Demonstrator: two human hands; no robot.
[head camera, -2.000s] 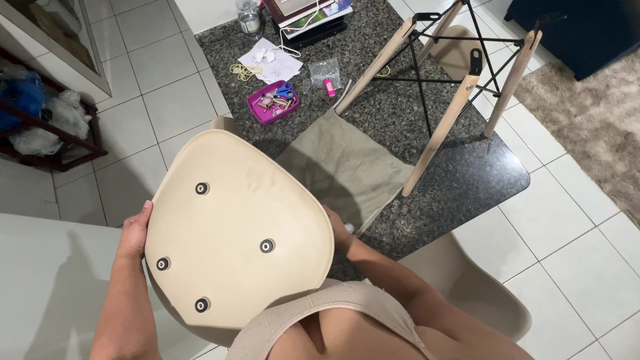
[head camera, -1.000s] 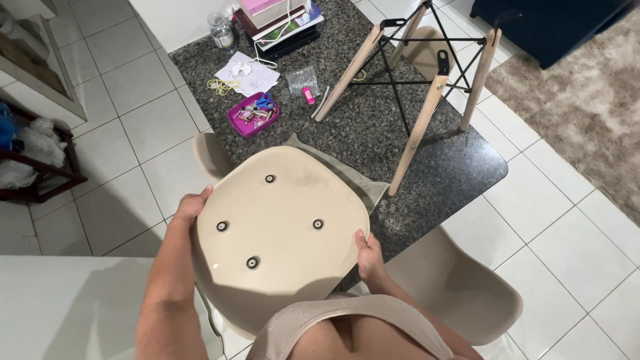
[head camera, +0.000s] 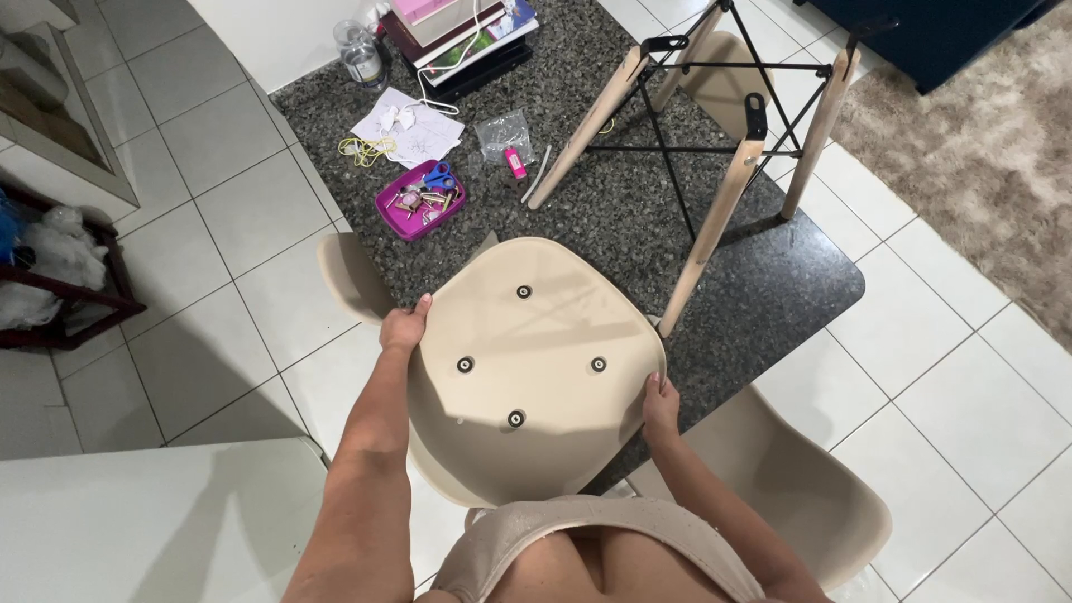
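A beige plastic chair seat shell (head camera: 544, 335) lies underside up at the edge of the dark granite counter (head camera: 779, 276), showing several round black-rimmed screw mounts. My left hand (head camera: 405, 325) grips its left rim, thumb on top. My right hand (head camera: 661, 408) holds its right rim, fingers partly hidden under the edge. Beyond it to the right, a chair leg frame (head camera: 720, 218) of wooden legs and black metal rods stands on the counter, black brackets upward. One leg's foot is right beside the shell's right corner. Part of the cloth under the shell is hidden.
A purple tray (head camera: 408, 224) holds blue scissors (head camera: 439, 176) and small hardware. Near it are papers (head camera: 427, 134), a pink object (head camera: 514, 162), a plastic bag (head camera: 505, 134), a clear bottle (head camera: 360, 59) and stacked books (head camera: 469, 42). Beige chairs (head camera: 779, 477) surround the counter.
The seat shell has turned in my hands and now covers most of the grey-green cloth seen earlier on the counter. My right hand, largely hidden before, now shows at the right rim.
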